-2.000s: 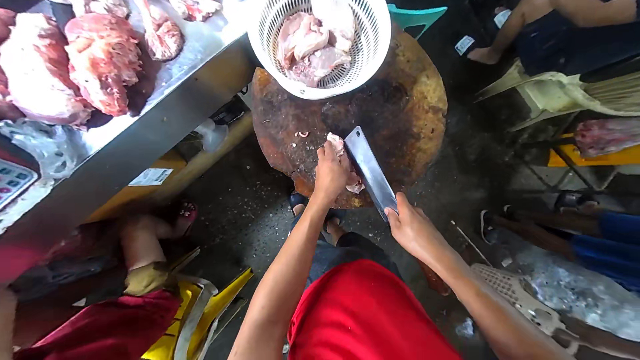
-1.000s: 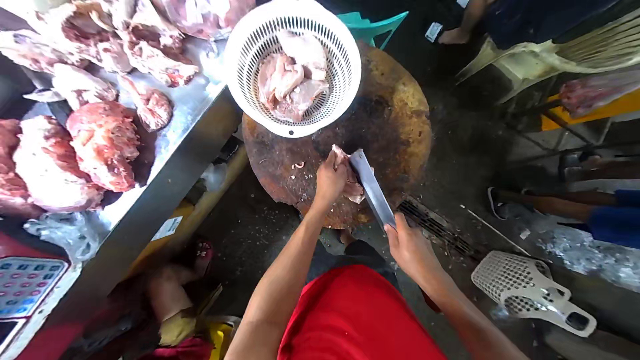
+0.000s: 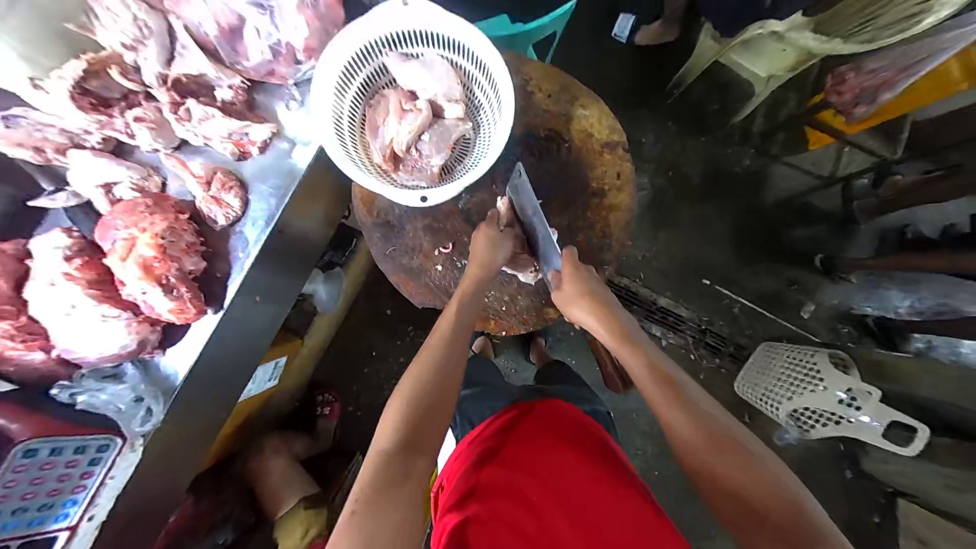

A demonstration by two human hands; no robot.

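Note:
On a round wooden chopping block (image 3: 587, 145) lies a piece of raw meat (image 3: 520, 255). My left hand (image 3: 490, 245) holds it down by its left side, the fingers curled over its edge. A steel cleaver (image 3: 534, 221) is gripped in my right hand (image 3: 581, 288); its blade lies along the meat's right side, tip pointing away from me. Whether the edge is in the meat cannot be seen. A white plastic colander (image 3: 492, 122) with several pieces of raw meat (image 3: 423, 114) stands on the far left part of the block.
A metal table (image 3: 263, 229) at left bears several raw meat cuts (image 3: 152, 255), a plastic bag (image 3: 114, 393) and a keypad device (image 3: 57, 484). A perforated plastic basket (image 3: 808, 389) lies on the floor at right. A seated person's leg (image 3: 278, 473) is at lower left; others' legs (image 3: 915, 263) are at right.
The view has shifted, showing more of the table at left. Both hands stay at the meat, and the cleaver remains in my right hand beside it.

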